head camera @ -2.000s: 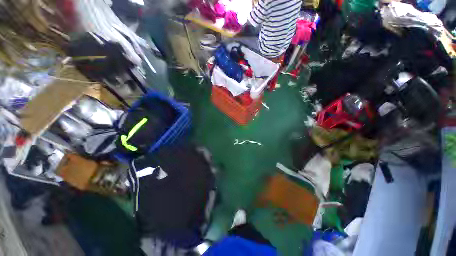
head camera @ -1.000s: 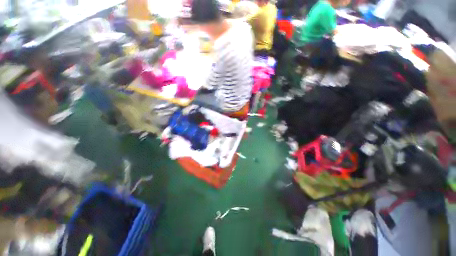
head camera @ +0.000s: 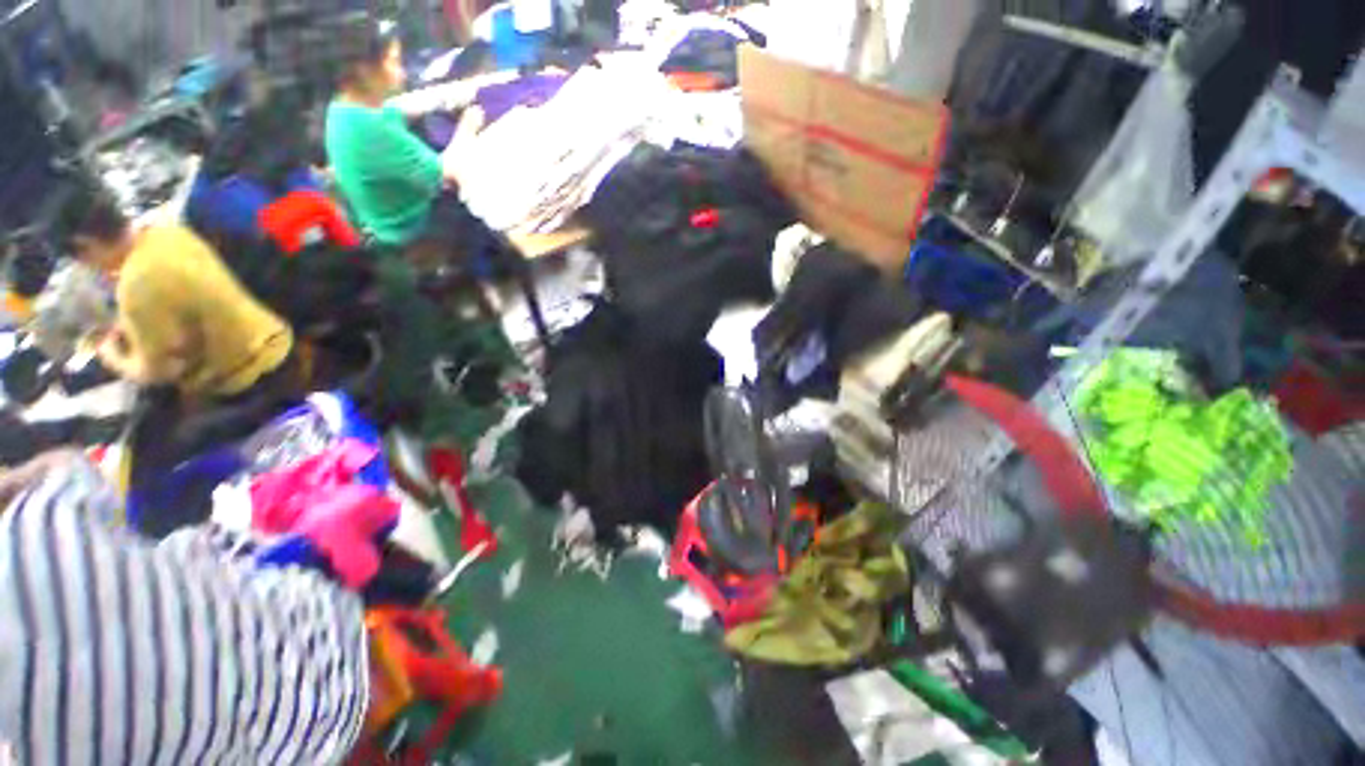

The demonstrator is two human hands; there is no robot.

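Neither of my hands shows in the picture. Nearest in front of me at the lower right is a floor fan (head camera: 1055, 561) with a dark motor and a blurred red band. Neon-green fabric (head camera: 1183, 434) lies behind it on a pale surface. A red plastic stool (head camera: 719, 576) stands beside a large black garment pile (head camera: 636, 397), with a dark object on it. Olive cloth (head camera: 823, 591) lies against the stool's right side.
A person in stripes (head camera: 180, 629) is at the lower left, with people in yellow (head camera: 195, 314) and green (head camera: 382, 165) beyond. A cardboard carton (head camera: 846, 142) stands behind the black pile. A metal frame (head camera: 1198, 202) slants at the right. Green floor (head camera: 591, 659) carries scraps.
The view has turned right and moved forward. The blue crate and white-lined crate have left the picture; the carton, fan and neon-green fabric have come in. My shoe no longer shows.
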